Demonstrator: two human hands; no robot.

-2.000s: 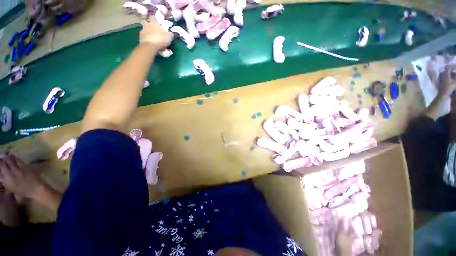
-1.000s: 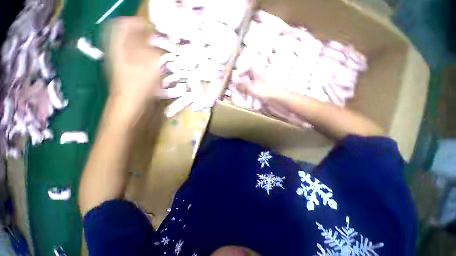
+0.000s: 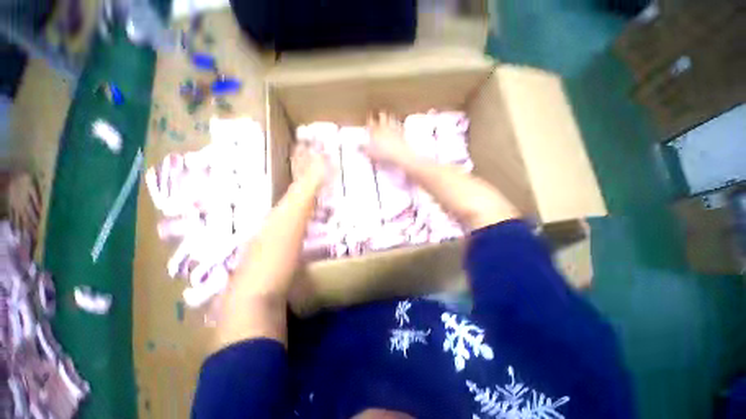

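An open cardboard carton stands in front of me, with pale pink casing shells packed in rows inside. My left hand is inside the carton at its left side, over the shells. My right hand is inside near the middle of the far rows, fingers pointing away. Both hands are blurred, and I cannot tell whether either one grips a shell. A heap of casing shells lies on the bench against the carton's left wall.
The green conveyor belt runs along the left with spaced units and a white strip. Another shell heap lies at far left. Blue battery cells lie on the bench. Another person's hand shows at left.
The view has turned right to centre the carton. My left hand has moved from above the bench heap into the carton. My right hand has moved to the carton's far rows.
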